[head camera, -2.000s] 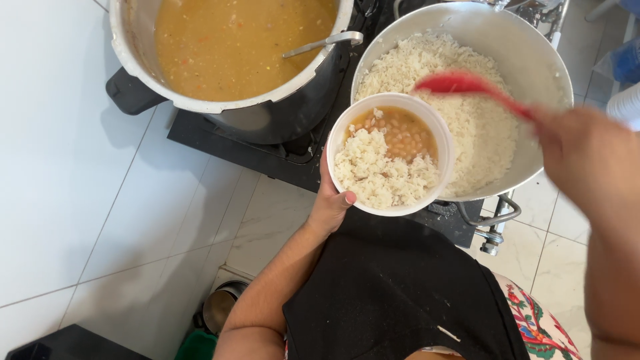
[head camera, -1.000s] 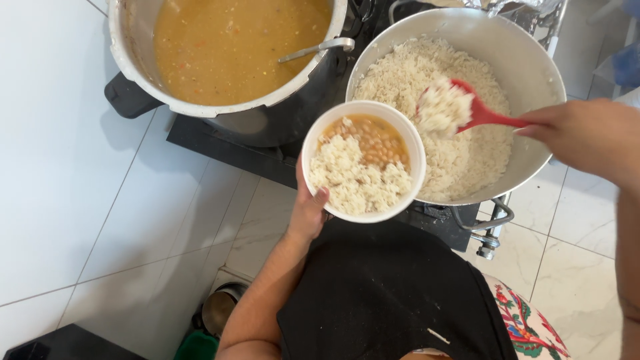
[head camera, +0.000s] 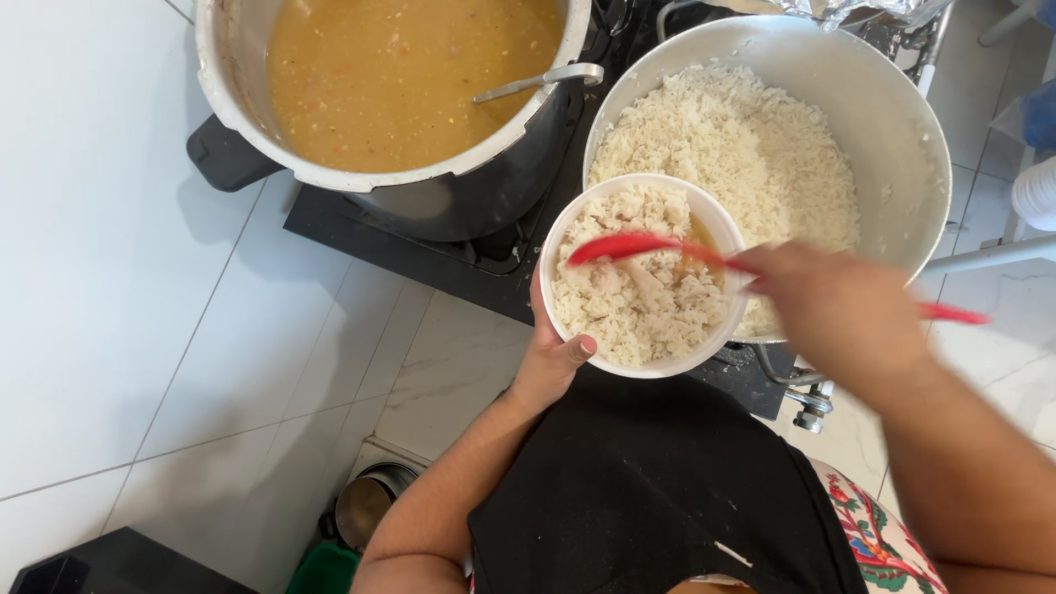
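Observation:
My left hand holds a white round bowl by its left side, thumb on the rim. Rice covers most of the bowl, with a little bean broth showing at its right. My right hand, blurred, grips a red serving spoon, whose head is over the rice in the bowl. Behind the bowl stands a large aluminium pot of white rice. At the upper left is a pressure cooker body of yellow-brown soup, a metal ladle resting in it.
Both pots stand on a black stove. Crumpled aluminium foil lies behind the rice pot. A gas valve fitting juts from the stove front. Low at the left are a small metal pot and a green container. Stacked white bowls are at the right edge.
The red spoon, loaded with rice above the rice pot a second ago, has moved left over the bowl. More rice now covers the beans.

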